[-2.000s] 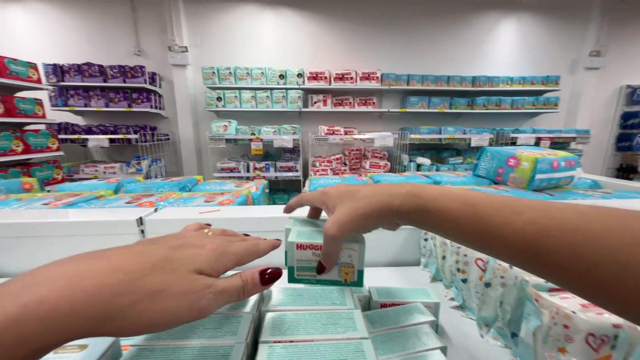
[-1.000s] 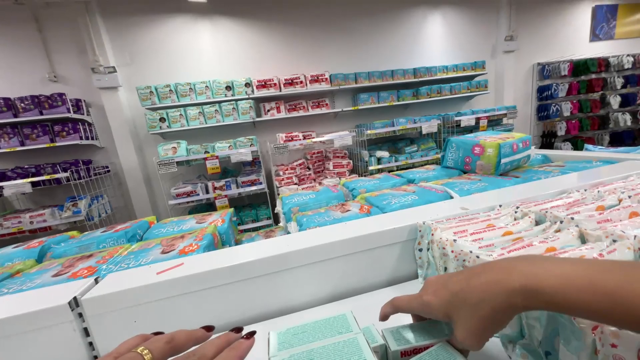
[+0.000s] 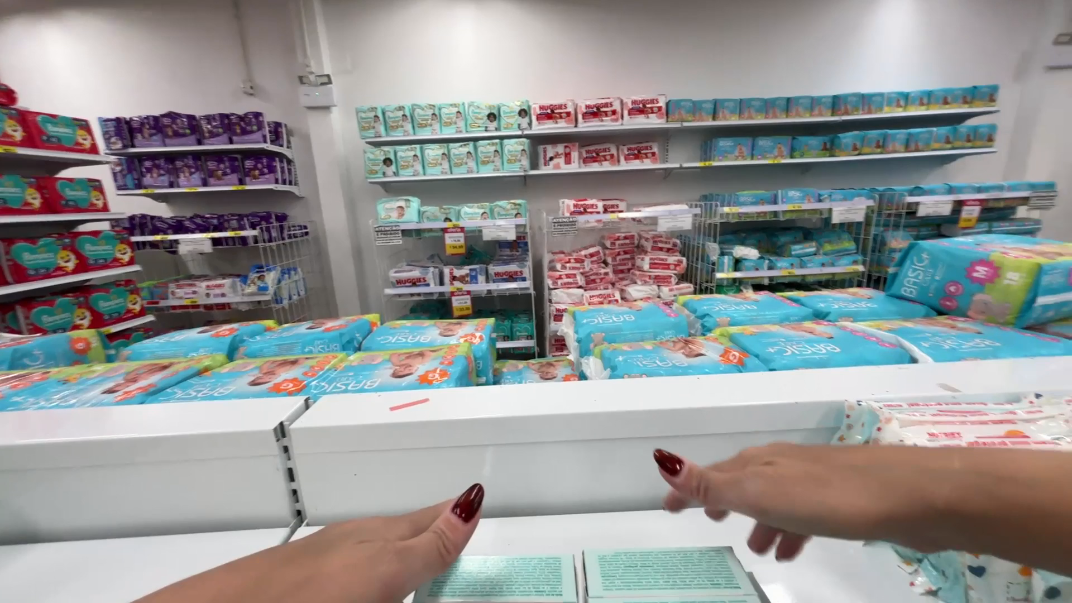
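My left hand (image 3: 377, 544) reaches in from the bottom left, thumb raised, above the left edge of a mint-green printed box (image 3: 502, 578). Its other fingers are mostly hidden, and no item shows in it. A second mint-green box (image 3: 667, 573) lies flat beside the first on the white shelf. My right hand (image 3: 770, 494) hovers to the upper right of that box with its fingers spread and nothing between them. Under and behind the right forearm are white soft packs of wipes with coloured prints (image 3: 963, 423).
A white shelf back panel (image 3: 544, 477) rises behind the boxes. Beyond its ledge lie blue diaper packs (image 3: 804, 345), with one larger pack (image 3: 980, 276) on top at right. Wall shelves (image 3: 670, 167) and wire racks (image 3: 461, 289) hold more packs.
Two seconds ago my right hand was on an upright mint-green box, and one second ago on a box beside the wipes. Now it is lifted off the boxes. The view has swung right and back.
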